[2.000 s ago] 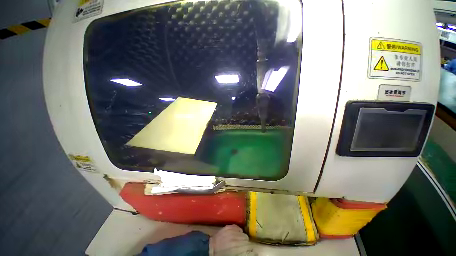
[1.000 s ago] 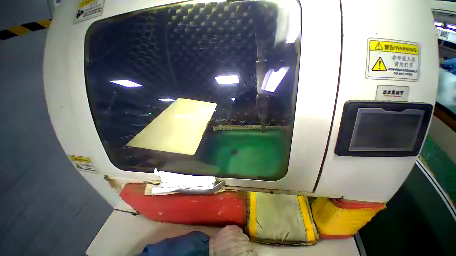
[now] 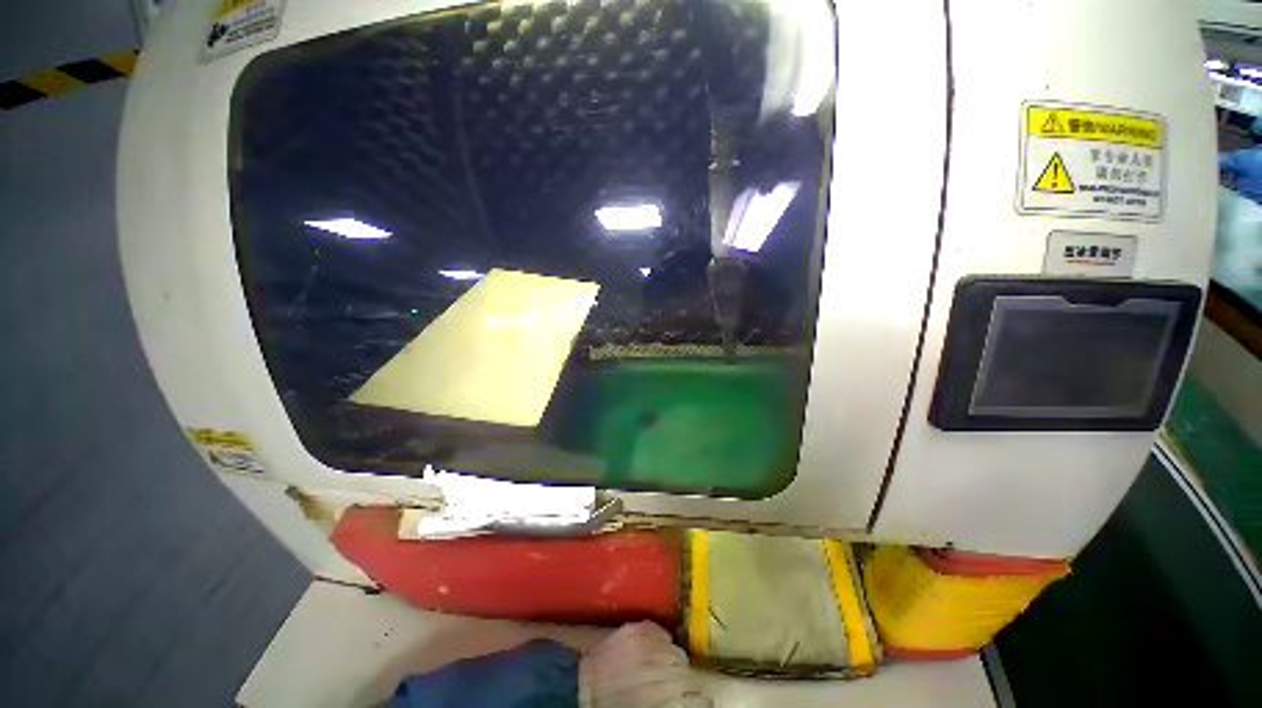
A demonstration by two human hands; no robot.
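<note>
My left hand [image 3: 639,667], in a pale glove with a blue sleeve, lies on the white ledge [image 3: 360,643] at the bottom edge. The picture cuts it off and its fingers are hidden, so its grip cannot be told. My right hand is not in view. Beyond my left hand is the red padding [image 3: 540,574]. To its right are the grey-beige flap with yellow edges [image 3: 768,602] and the yellow padding [image 3: 941,609]. No circuit board can be made out.
The viewing window [image 3: 415,180] shows a pale yellow sheet [image 3: 498,346], a green mat [image 3: 706,422] and a hanging nozzle [image 3: 728,297]. A white bundle [image 3: 512,508] lies below it. A control screen [image 3: 1066,357] and dark green conveyor belt [image 3: 1107,595] are right.
</note>
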